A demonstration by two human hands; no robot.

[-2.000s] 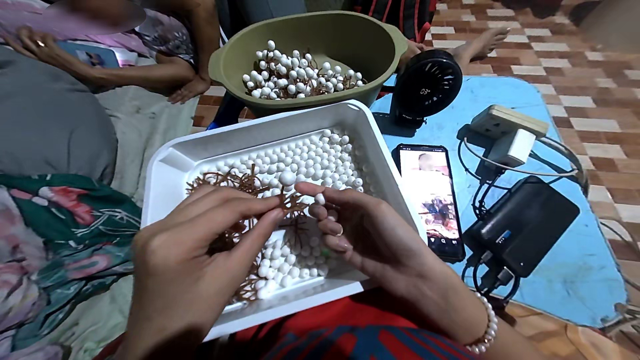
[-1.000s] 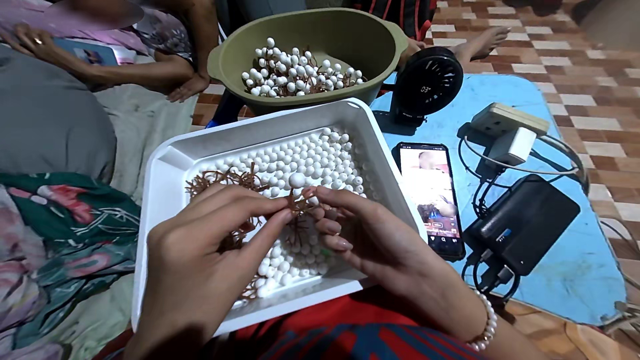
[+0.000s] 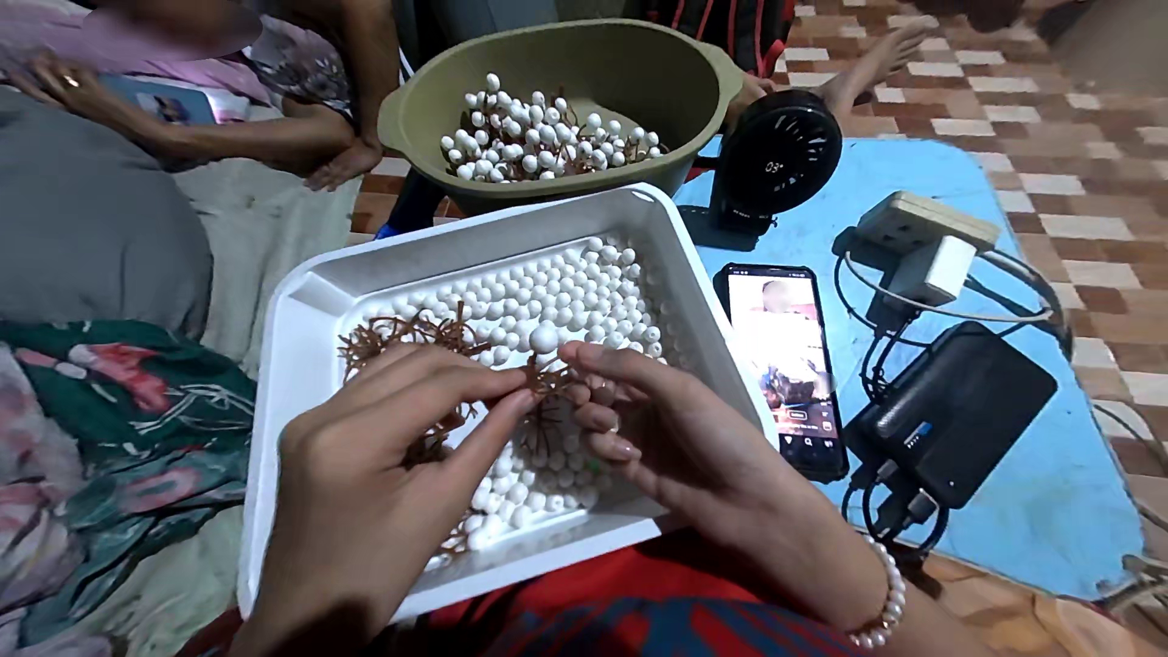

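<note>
My left hand (image 3: 392,456) pinches a brown branched stem piece (image 3: 546,383) between thumb and forefinger, over a white plastic tray (image 3: 301,365). A white bead (image 3: 544,338) sits at the upper tip of that piece. My right hand (image 3: 675,420) is at the right side of the piece, forefinger near the bead; its curled fingers have at least one small white bead (image 3: 613,422) among them, partly hidden. Loose white beads (image 3: 566,292) cover much of the tray floor. More brown stems (image 3: 401,338) lie at the tray's left, partly behind my left hand.
Behind the tray, an olive plastic tub (image 3: 584,46) holds stems with white beads. On a blue board (image 3: 1022,511) at right are a black fan (image 3: 776,155), a lit phone (image 3: 785,365), a power strip (image 3: 922,224) with cables and a black power bank (image 3: 958,411). Another person (image 3: 255,137) is at upper left.
The piece now shows a bead upright at its tip, slightly farther right than two seconds ago. Both hands stay close together over the tray.
</note>
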